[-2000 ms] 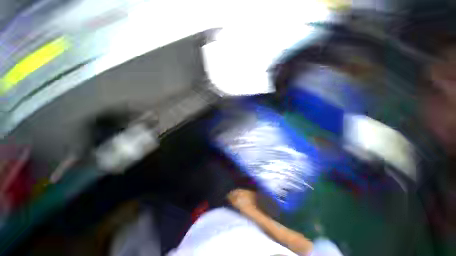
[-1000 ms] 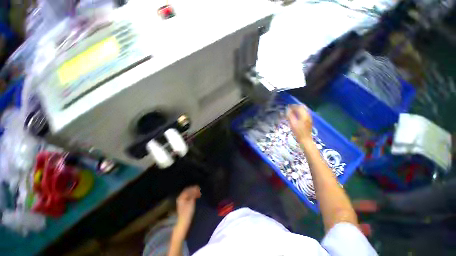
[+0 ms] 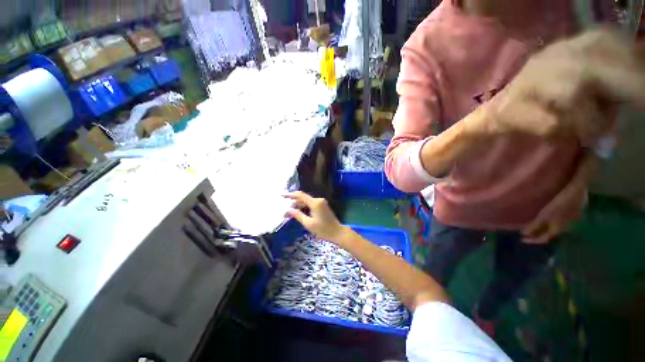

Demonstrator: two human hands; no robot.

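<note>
My right hand [image 3: 316,216] is over the far left part of a blue crate [image 3: 339,324]. Its fingertips point left and overlap the edge of an overexposed white surface [image 3: 254,191]; I cannot tell whether they touch or grip it. The crate holds many coiled white cables [image 3: 322,279]. The winding and tying machine [image 3: 127,247] is at the left, with metal arms [image 3: 244,240] on its right side. My left hand is out of the picture.
A person in a pink top [image 3: 495,170] stands close at the right, one blurred hand [image 3: 566,88] raised. A second blue crate [image 3: 368,185] with looser cables is behind my hand. A white spool with blue rim [image 3: 39,102] and shelves are at the back left.
The view has swung up and right. The person in pink has come into view. My right hand has moved from over the coils to the white surface's edge. My left hand has left the picture.
</note>
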